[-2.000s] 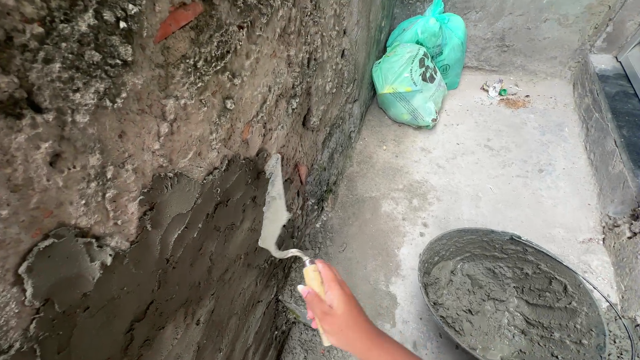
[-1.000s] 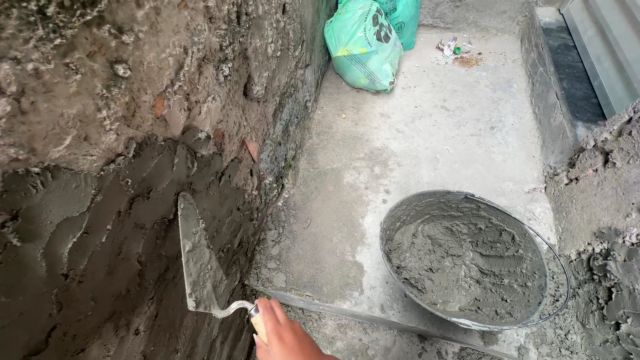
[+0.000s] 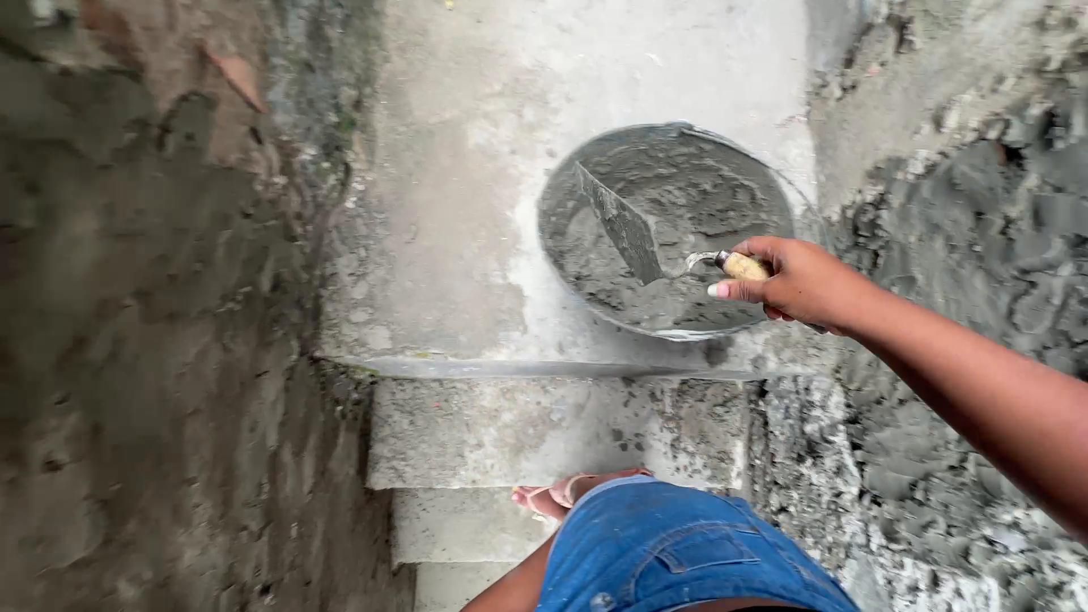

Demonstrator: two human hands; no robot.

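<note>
My right hand [image 3: 786, 280] grips the wooden handle of a pointed mason's trowel [image 3: 625, 225], its fingers closed around it at the right side of a bucket. Over the wet mortar [image 3: 697, 200] the mortar-coated blade slants, its tip toward the upper left; whether the blade touches the mortar cannot be told. The bucket [image 3: 586, 316] is round, with a thin wire handle along its right rim. My left hand is out of view.
Concrete steps [image 3: 552, 433] go down below the landing [image 3: 442, 212] that bears the bucket. A wall with dark fresh mortar [image 3: 153, 365] rises at the left; a rough mortar-covered surface [image 3: 960, 255] lies at the right. My sandalled foot [image 3: 548, 500] is on the steps.
My right hand and the trowel have moved from beside the left wall to over the bucket. The view has swung down, and the green bags seen earlier are out of it.
</note>
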